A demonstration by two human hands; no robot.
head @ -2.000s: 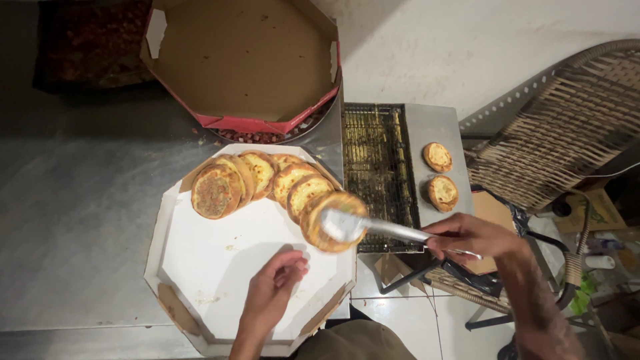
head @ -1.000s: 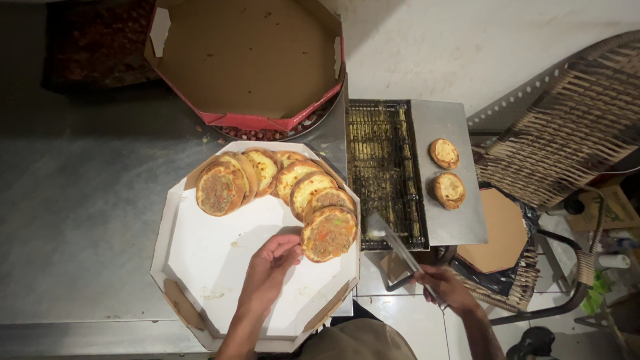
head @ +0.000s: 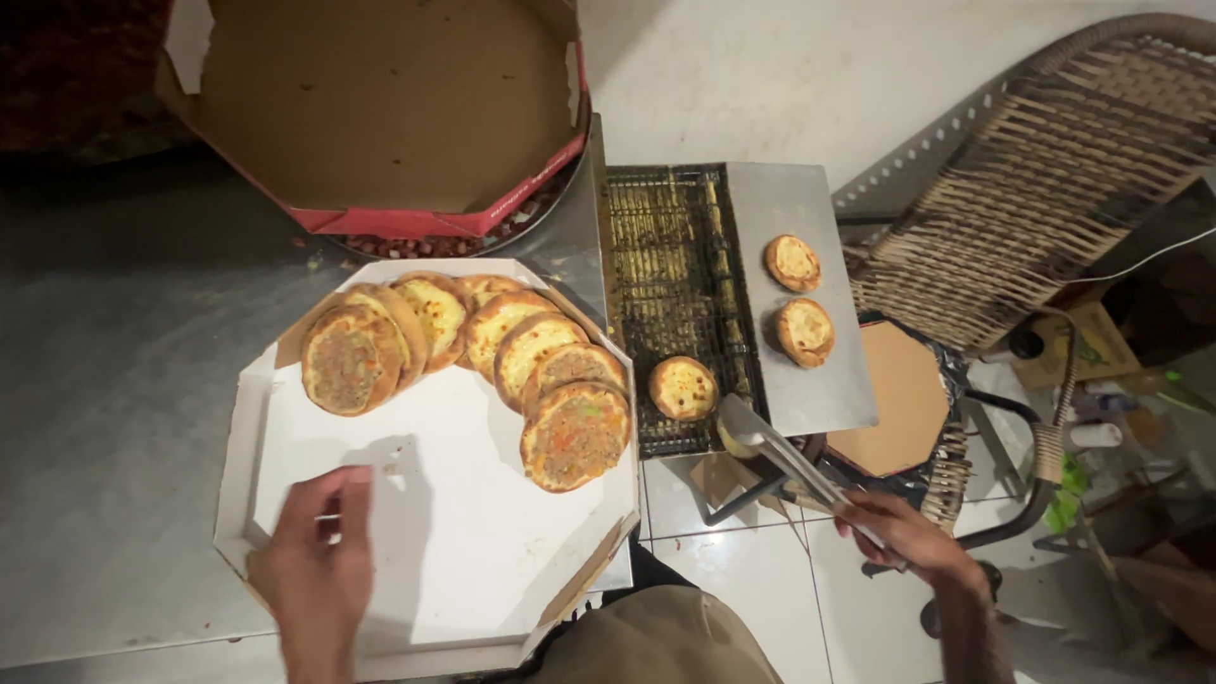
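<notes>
My right hand (head: 893, 532) grips metal tongs (head: 784, 451), whose tips are at a partly hidden round pastry (head: 736, 439) by the near right corner of the conveyor grill (head: 665, 256). Another cheese-topped pastry (head: 684, 389) lies on that wire belt. Over the left part of the white octagonal pizza box (head: 456, 646) is my left hand (head: 323, 551), thumb and fingers apart, holding nothing. Overlapping open-faced pastries curve along the box's far side, with a meat-topped one (head: 351, 366) at the left end and another (head: 576, 437) at the right end.
Two cheese-topped pastries (head: 793, 263) sit on the steel plate (head: 807, 399) right of the belt. Beyond the white box, a red-edged cardboard box (head: 399, 114) rests on a round pan (head: 546, 214). A woven chair (head: 1073, 180) with a cardboard piece (head: 893, 399) stands at right.
My left hand has moved left, away from the meat-topped pastry it was touching. The tongs have moved to the belt's near end, where pastries now show. The view is nearly the same.
</notes>
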